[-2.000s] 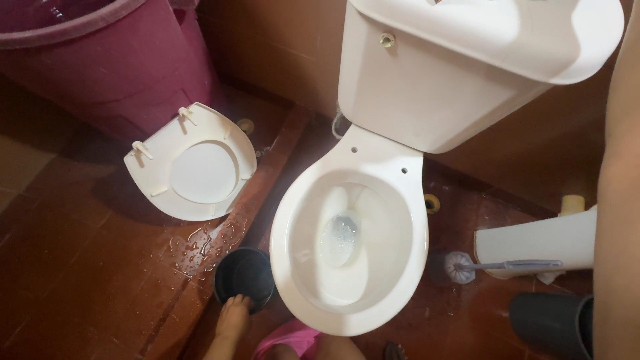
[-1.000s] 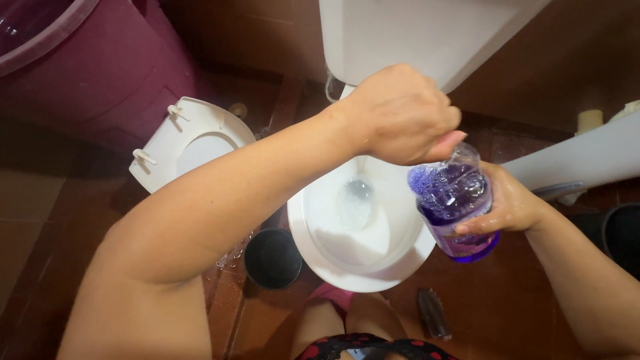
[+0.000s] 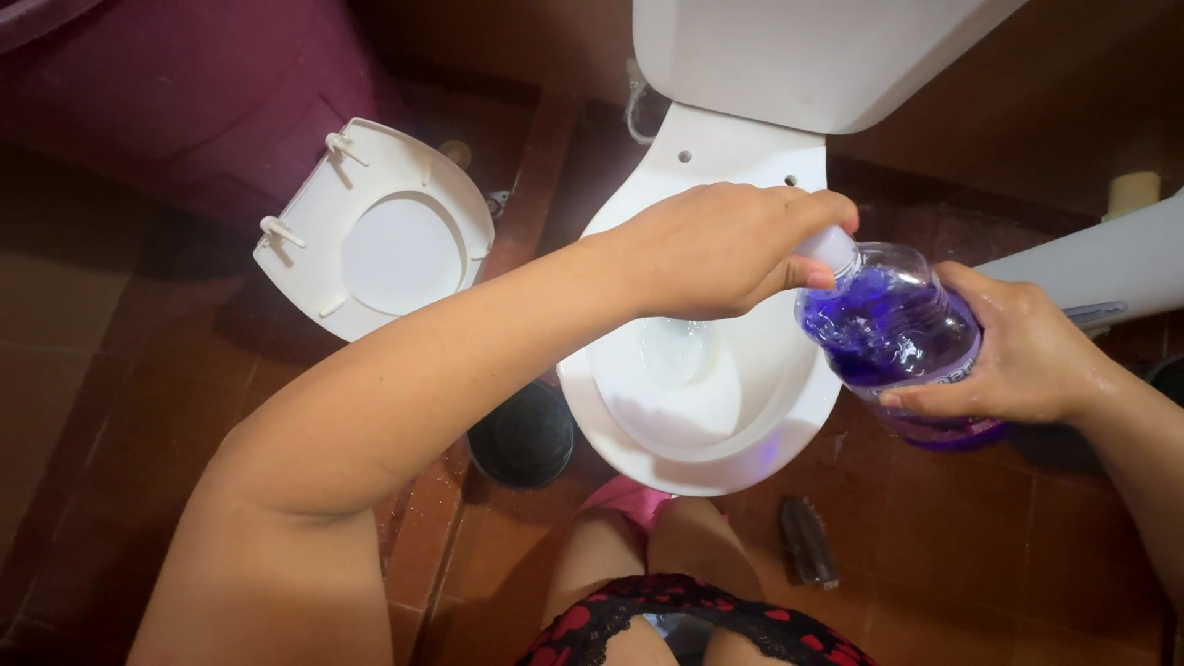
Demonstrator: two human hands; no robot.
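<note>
A clear plastic bottle of purple liquid [image 3: 897, 338] is tilted over the right side of the white toilet bowl [image 3: 703, 453]. Its white cap [image 3: 830, 248] is gripped between the thumb and fingers of my left hand [image 3: 740, 245], whose forearm crosses above the bowl. My right hand [image 3: 1017, 347] is wrapped around the bottle's body, fingers and thumb on opposite sides. Some water lies at the bottom of the bowl, partly hidden by my left wrist. Two bolt holes show at the back of the rim, with no seat fitted there.
A detached white toilet seat with lid [image 3: 407, 199] lies on the brown tiled floor at left, near a large maroon tub [image 3: 213, 102]. A dark round container [image 3: 523, 435] stands left of the bowl. A brush [image 3: 807, 541] lies near my legs. A white object [image 3: 1110, 264] extends at right.
Two seconds ago my left hand was at the dark container and no bottle was in view. The bottle then appeared in my right hand; my left hand is now on its cap.
</note>
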